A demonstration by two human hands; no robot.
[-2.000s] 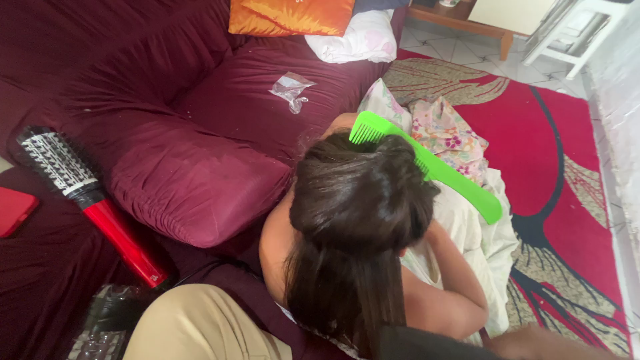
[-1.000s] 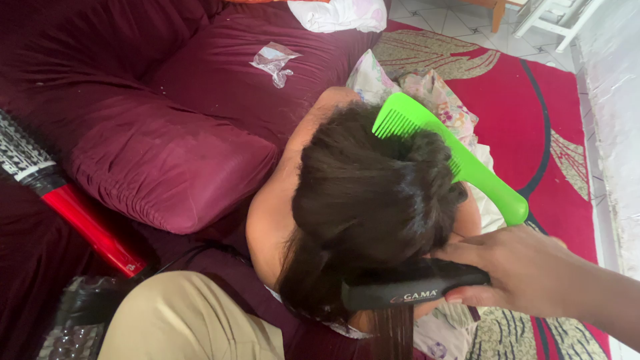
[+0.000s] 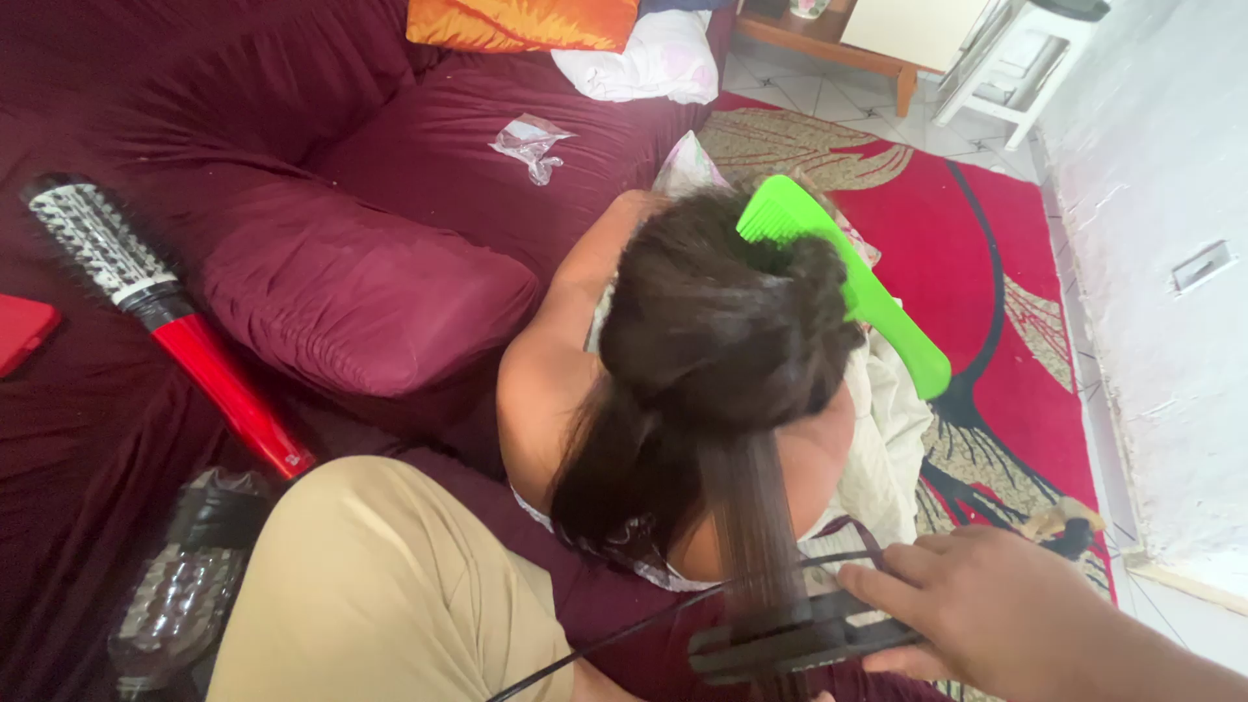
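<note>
My right hand (image 3: 985, 604) grips a black hair straightener (image 3: 799, 639), whose plates lie around a straight lock of dark hair (image 3: 756, 517) low behind a seated person's back. The person's head of dark hair (image 3: 721, 302) is partly gathered on top, and a green wide-tooth comb (image 3: 858, 283) is stuck in the gathered part. At the bottom edge, a bit of skin and a fingertip (image 3: 824, 696) show near the end of the lock; this seems to be my left hand, mostly out of the frame, and its hold cannot be made out.
A red and black round hot-air brush (image 3: 219, 370) lies on the maroon sofa (image 3: 370, 292) at left, with another brush head in clear plastic (image 3: 180, 595) below it. A black cord (image 3: 624, 634) crosses beside my knee (image 3: 380, 575). A white wall (image 3: 1160, 292) stands at right.
The straightener has moved down from close under the head to the lower part of the lock, with my right hand on it. The comb stays in the hair.
</note>
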